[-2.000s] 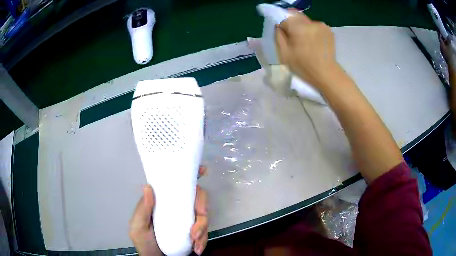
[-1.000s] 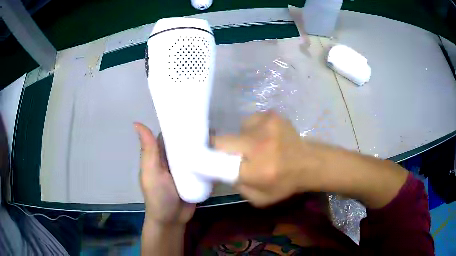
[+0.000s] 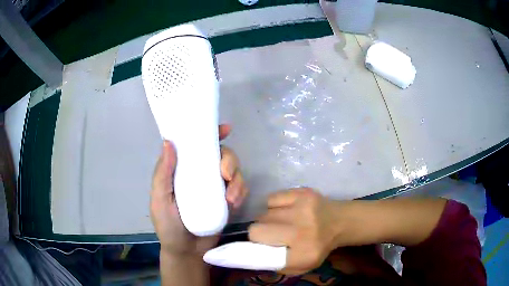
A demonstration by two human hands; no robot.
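A white hair-removal handset (image 3: 192,134) is held upright over the bench, its wide head up and its rear vent grille facing me. A side vent shows on the right side of the head. My left hand (image 3: 187,195) is closed around its rounded handle from below. My right hand (image 3: 296,232) is just right of and below the handle end, apart from it. It holds a white wiping cloth (image 3: 245,256), wrapped over a finger that points left.
Clear plastic film (image 3: 312,128) lies on the pale bench (image 3: 457,100). A thick white folded stack of wipes (image 3: 390,65) lies at the right. The translucent dispenser bottle (image 3: 356,15) stands behind it, cut off by the top edge. A green conveyor (image 3: 279,2) runs beyond the bench.
My right hand has come back from the bottle with the cloth, reached the handle, then moved down off it. The handset has moved left and turned, showing its right side vent.
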